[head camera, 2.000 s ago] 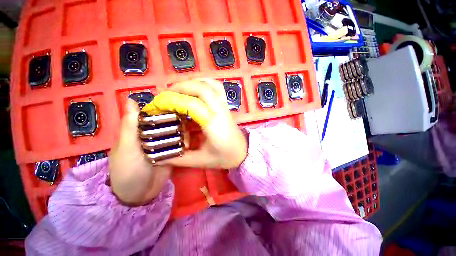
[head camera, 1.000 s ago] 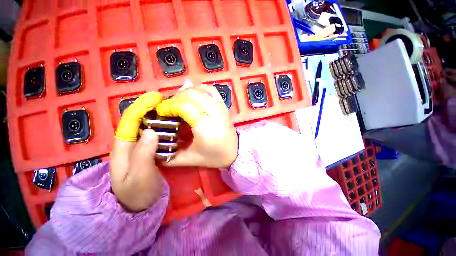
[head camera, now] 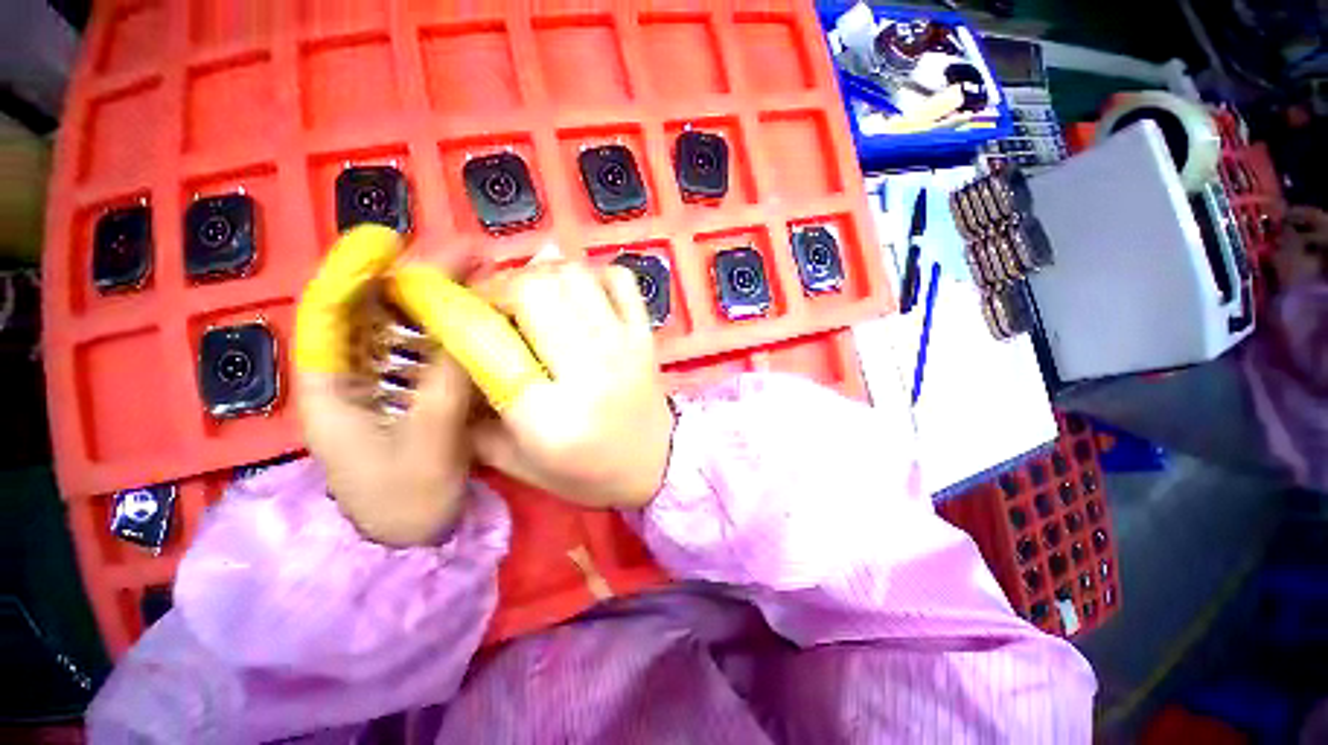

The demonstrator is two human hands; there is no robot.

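A group of watch heads (head camera: pixel 398 364) shows as blurred metallic bars between my hands, over the left-centre of the red compartment tray (head camera: pixel 568 90). My left hand (head camera: pixel 382 437) is closed around the group, with a yellow finger cot on a raised finger. My right hand (head camera: pixel 575 386) touches it from the right, its yellow-cotted finger reaching over the top; its other fingers hide what lies beneath. The number held is hidden. Single watch heads, such as one at the left (head camera: pixel 238 368), lie sensor side up in tray pockets.
Spare watch heads (head camera: pixel 999 240) stand in rows beside a white box (head camera: pixel 1121 255). Pens, one blue (head camera: pixel 926 335), lie on a white paper sheet (head camera: pixel 983 408). A blue parts bin (head camera: pixel 932 143) is at upper right. A smaller red tray (head camera: pixel 1056 531) is at lower right.
My left hand has shifted left and turned, with the watch heads now tilted and blurred. My right hand has moved slightly left. The pocket watch heads stay in their pockets.
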